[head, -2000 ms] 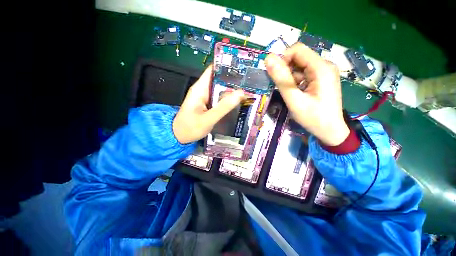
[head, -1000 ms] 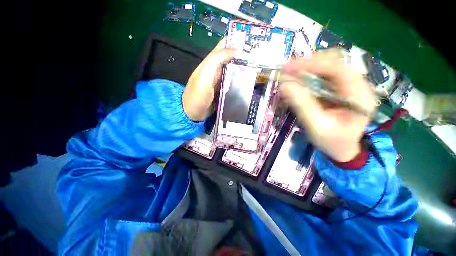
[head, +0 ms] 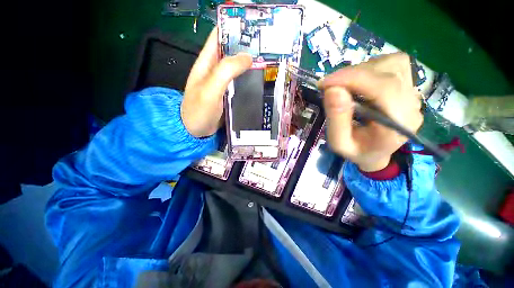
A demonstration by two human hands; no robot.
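My left hand (head: 209, 84) holds a red-pink phone frame (head: 284, 147) by its left side, its thumb lying across the inside. A mainboard (head: 248, 34) sits across the frame's top end. A dark grey rectangle (head: 247, 107) fills the lower part, with an orange flex cable (head: 272, 73) at its upper right. My right hand (head: 375, 109) is shut on dark tweezers (head: 389, 119). The tweezers' tips are at the right inner edge of the frame, just right of the flex cable. Whether they touch it, I cannot tell.
A black compartment tray (head: 163, 67) lies below, with several pink phone frames (head: 318, 188) in its slots. Loose mainboards (head: 363, 38) lie along the white strip. A yellowish wrapped cylinder (head: 487, 112) and a red block (head: 508, 209) are at the right. A dark cord runs from my right wrist strap (head: 383, 170).
The phone frame has moved up and slightly left in the picture. My right hand has left the frame's top right corner, and tweezers now show in it, tips at the frame's right inner edge.
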